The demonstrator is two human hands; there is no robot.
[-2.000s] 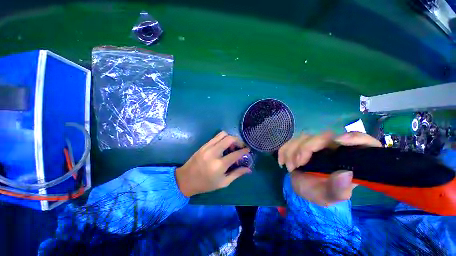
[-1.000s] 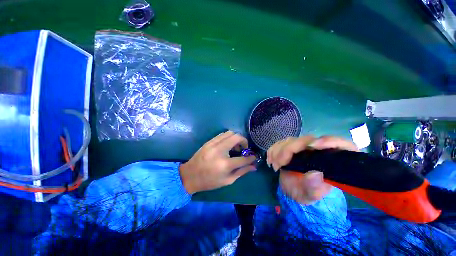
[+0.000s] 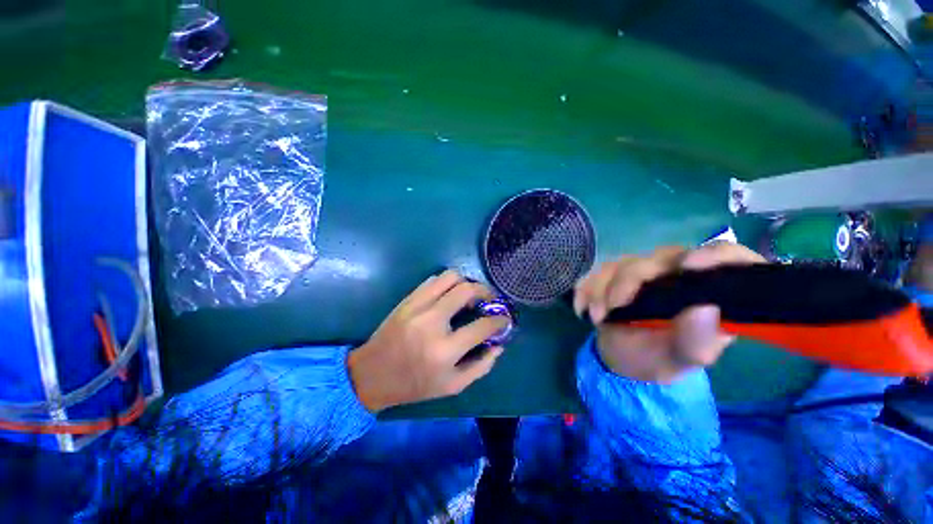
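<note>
My left hand (image 3: 425,343) holds a small round dark assembly (image 3: 498,320) with purple glints against the green bench, its fingers around it. My right hand (image 3: 665,312) grips a black-and-orange electric screwdriver (image 3: 808,312), with its front end pointing left. The screwdriver's tip is beside the dish, right of the assembly; the thin bit is hard to make out. A round black dish (image 3: 539,247) stands just above my hands, with small dark screws heaped in its upper left and a dimpled bottom showing.
A clear zip-lock bag (image 3: 243,200) lies left of the dish. A blue box (image 3: 87,266) with grey and orange tubes stands far left. A small round part (image 3: 197,41) lies at upper left. A grey metal bar (image 3: 834,186) and shiny parts (image 3: 847,237) are at right.
The camera view has shifted. The screwdriver's front end has moved away from the assembly compared with one second ago, and its rear sits higher. The assembly's round face shows more clearly.
</note>
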